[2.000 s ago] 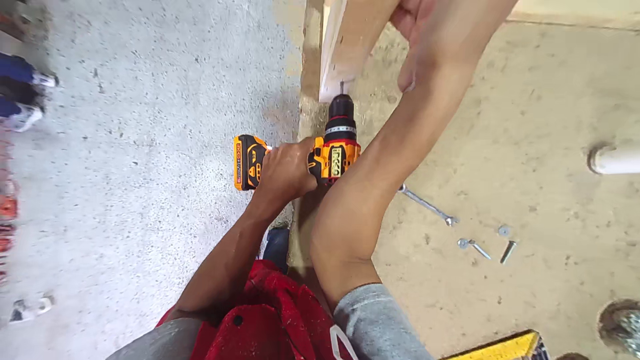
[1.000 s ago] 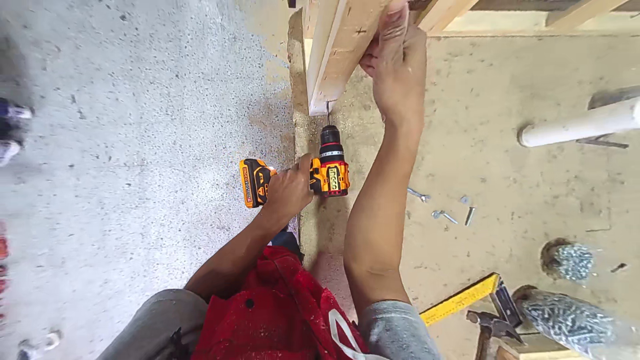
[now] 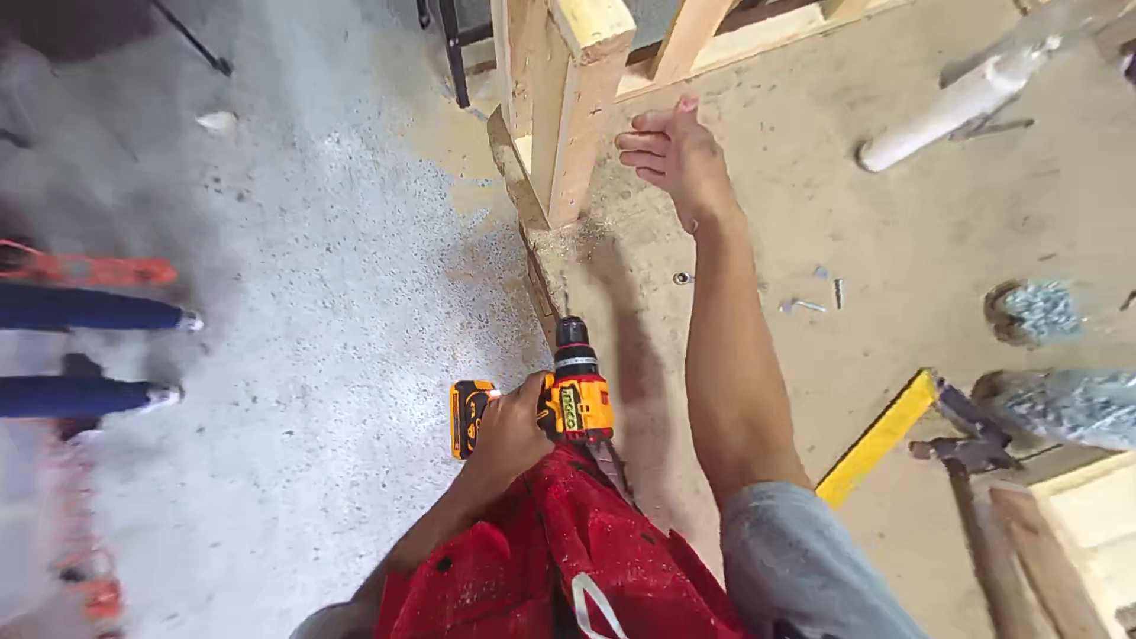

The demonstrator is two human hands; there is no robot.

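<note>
My left hand [image 3: 513, 426] grips the handle of an orange and black cordless drill [image 3: 581, 404]. Its thin bit [image 3: 566, 291] points away from me, apart from the wood. Beyond it stands a lumber post [image 3: 586, 133] made of joined boards, with wood shavings on the floor by its near end. My right hand [image 3: 670, 155] is held empty just right of the post, fingers apart. Under my right forearm lies a wrench, mostly hidden, one ring end [image 3: 682, 278] showing. Bolts [image 3: 839, 293] and a washer [image 3: 821, 272] lie right of that forearm.
At lower right are a yellow bar-shaped tool [image 3: 874, 439], a hammer [image 3: 967, 454], a bag of hardware [image 3: 1065, 408] and lumber [image 3: 1038, 550]. A pile of small fasteners [image 3: 1034, 312] and a white pipe [image 3: 941, 115] lie further up. A person's legs [image 3: 89, 351] are at left.
The drill has come back from the end of the post, its bit now free of the wood. My right hand has let go of the post. The view has shifted.
</note>
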